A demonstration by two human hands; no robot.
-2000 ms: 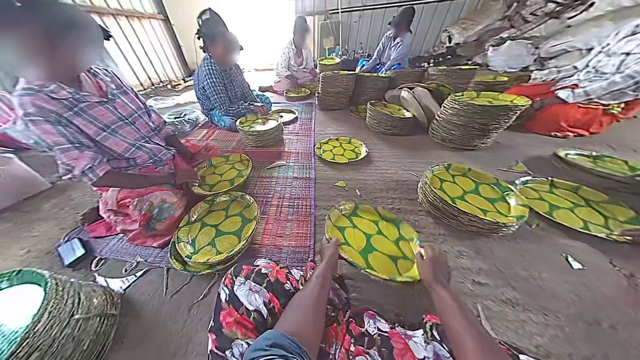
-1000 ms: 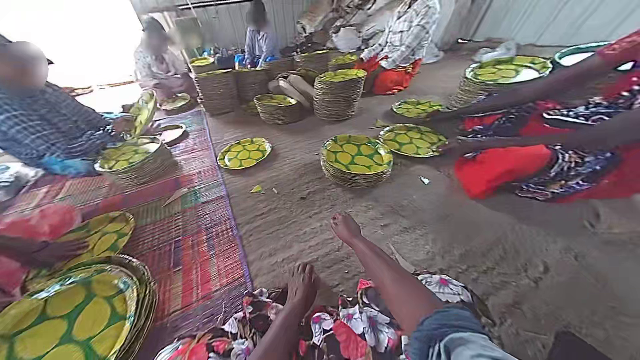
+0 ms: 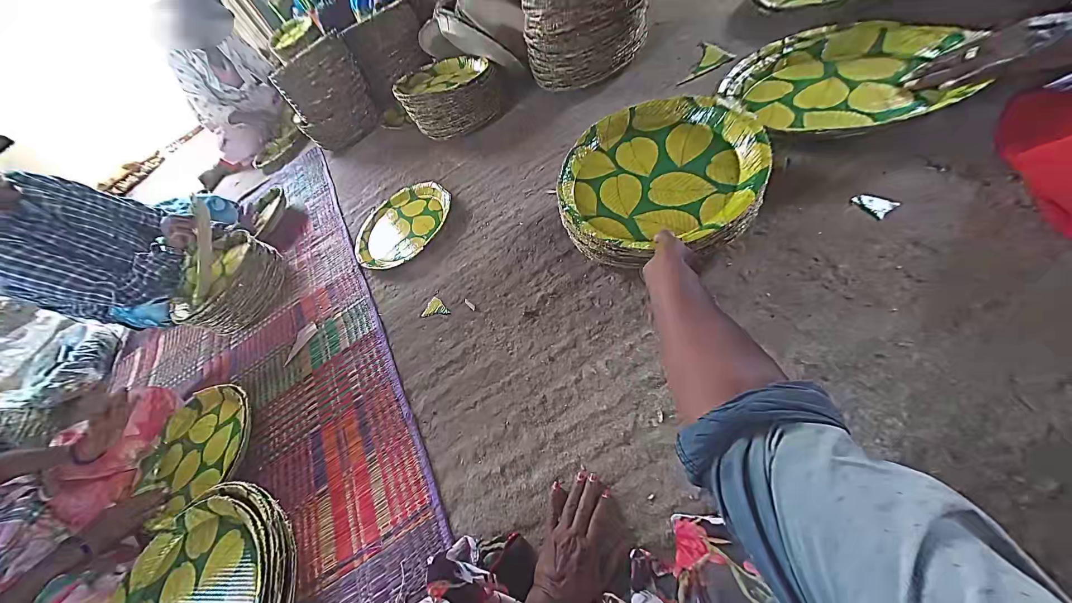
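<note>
My right hand reaches forward to the near rim of a stack of round leaf-patterned plates on the dirt floor. Its fingers are at the edge of the top plate, partly hidden, so how firmly they grip cannot be told. My left hand rests palm down near the floor by my floral cloth, fingers somewhat apart, holding nothing. Another leaf-patterned plate touches or overlaps the stack's far right side, with a co-worker's hand on it. A single plate lies left of the stack.
A woven striped mat runs along the left, where co-workers sit with plate stacks. Further stacks stand at the back. Scraps lie on the floor. A co-worker's red cloth is at the right edge.
Two seconds ago both my hands held a plate by its rim; it is no longer between them. My right hand has since reached forward to the stack. The view has turned and tilted strongly.
</note>
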